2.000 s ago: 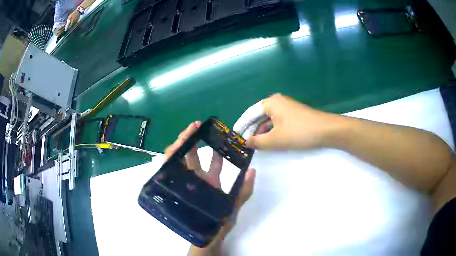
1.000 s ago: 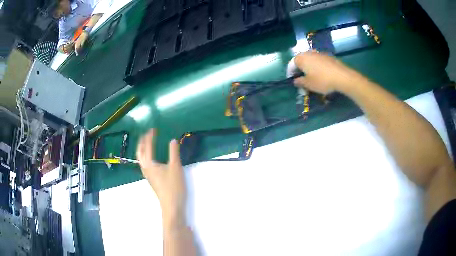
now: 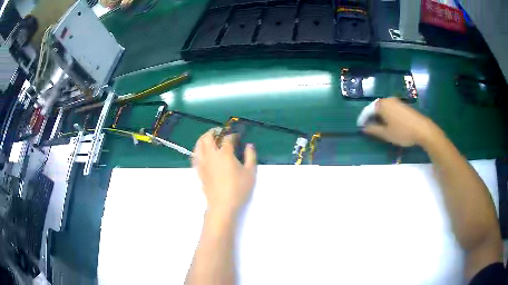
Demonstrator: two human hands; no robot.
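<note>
Several dark phone middle frames lie on the green belt. My left hand [image 3: 223, 167] is over the left end of one middle frame [image 3: 300, 147], which has a silver-white block at its right end. Its fingers are spread, and the fingertips hide that end; I cannot tell if they grip it. My right hand [image 3: 398, 122], with white finger cots [image 3: 368, 113], is at the upper edge of another middle frame [image 3: 314, 146] to the right. Its grip is hidden and blurred. A third frame [image 3: 352, 86] lies farther back at the right.
A white sheet [image 3: 334, 222] lies in front of me beside the belt [image 3: 250, 106]. A black tray [image 3: 267, 25] is beyond it. At left are more frames [image 3: 163, 122], a yellow-ended guide bar [image 3: 172, 146], a yellow-brown strip [image 3: 153, 89] and a metal bracket [image 3: 99, 136]. A red label [image 3: 443, 15] is far right.
The frame first held over the sheet is no longer in my hands there. Since the last earlier frame, my left hand has moved right onto a frame; my right hand has moved right and lower. The view has shifted.
</note>
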